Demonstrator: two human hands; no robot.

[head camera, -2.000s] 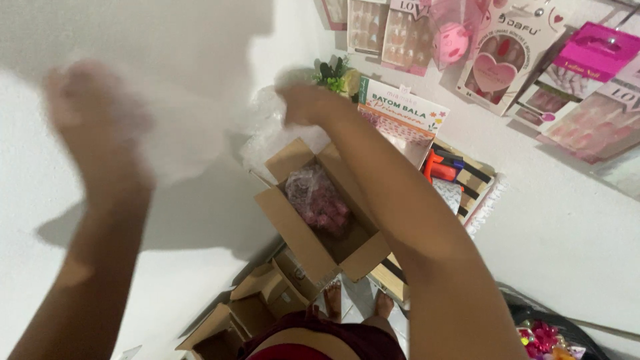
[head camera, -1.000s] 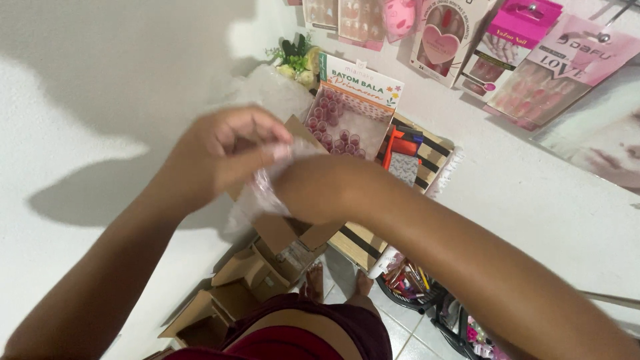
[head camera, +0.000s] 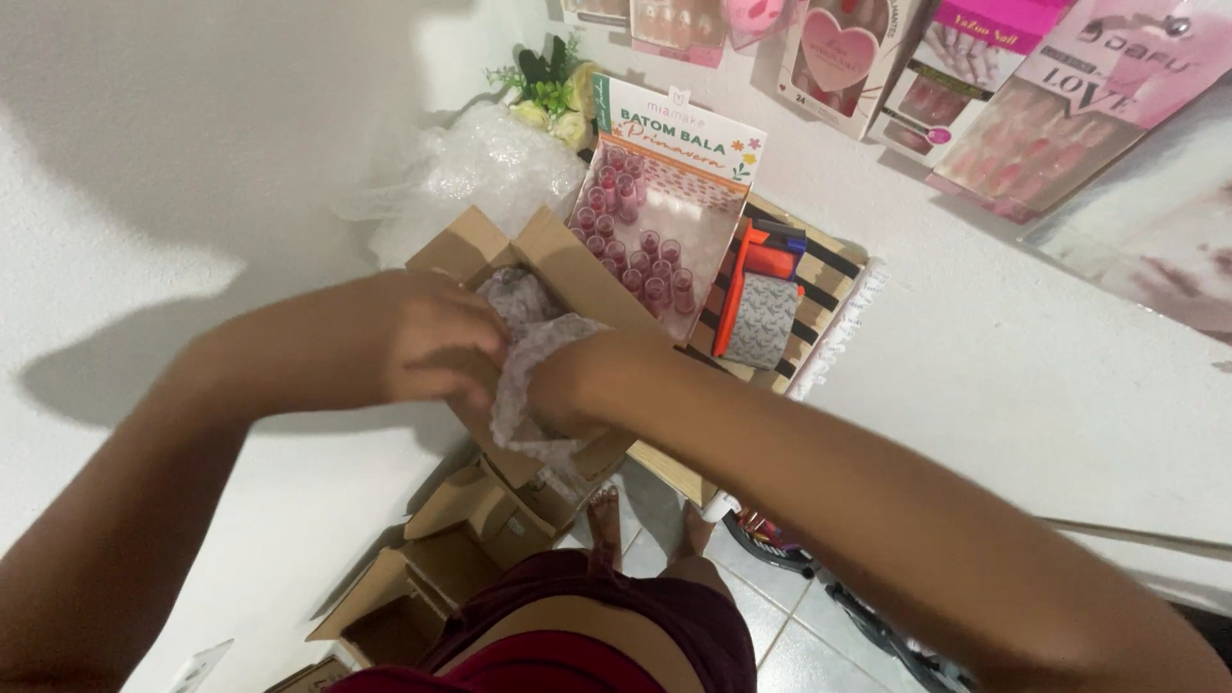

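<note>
My left hand (head camera: 448,337) is at the left side of an open cardboard box (head camera: 592,274), its fingers bent at the edge of clear plastic wrap (head camera: 525,385). Around my right hand (head camera: 568,380), which reaches down over the box, the wrap lies bunched; its fingers are hidden. A wrapped bundle (head camera: 520,294) shows inside the box, between the flaps. Whether either hand grips the plastic cannot be told. Just behind the box stands a display carton of lipsticks (head camera: 654,260), with tubes at its left and lower part.
Bubble wrap (head camera: 491,164) and artificial flowers (head camera: 553,106) are behind the box. A tape dispenser (head camera: 756,308) lies on the slatted wooden stand (head camera: 828,279). Packs of false nails (head camera: 837,58) hang on the wall. Opened cardboard boxes (head camera: 462,549) and black baskets (head camera: 770,549) are below.
Two seconds ago my hands were apart, the left raised with blurred clear material; now both are together over the box. The right hand has gone lower into the plastic since one second ago.
</note>
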